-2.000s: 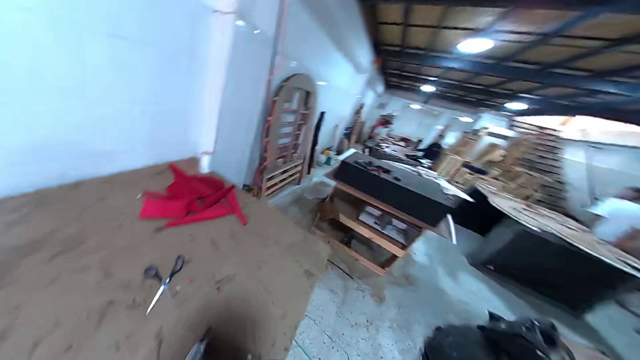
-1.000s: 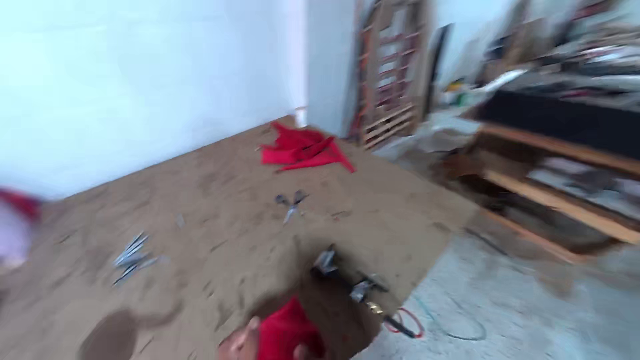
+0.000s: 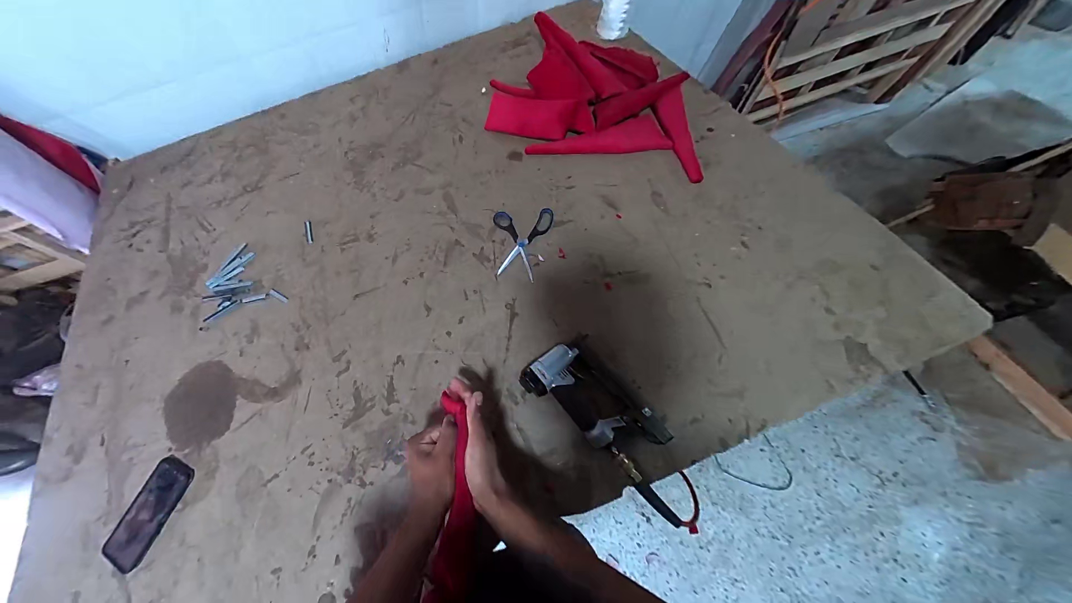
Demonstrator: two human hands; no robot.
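A strip of red fabric [image 3: 456, 519] runs up between my hands near the table's front edge. My left hand [image 3: 430, 465] pinches it from the left, and my right hand [image 3: 480, 452] holds it on the right, close to its folded upper end. Right of my hands a pneumatic staple gun [image 3: 595, 394] lies on its side with an air hose [image 3: 657, 502] attached. Open scissors [image 3: 523, 243] rest farther back on the brown table [image 3: 402, 251]. Several red fabric pieces [image 3: 586, 100] are heaped at the table's far corner.
Strips of staples [image 3: 230, 285] lie in a loose group on the left, and a smartphone [image 3: 149, 513] is at the lower left. A white wall [image 3: 251, 59] borders the table's back. Wooden frames [image 3: 854, 59] lean beyond the right corner. The air hose hangs over the front edge.
The view has swung down and left onto the table. Both hands now grip the red fabric strip; one second ago they were partly seen around red fabric at the bottom.
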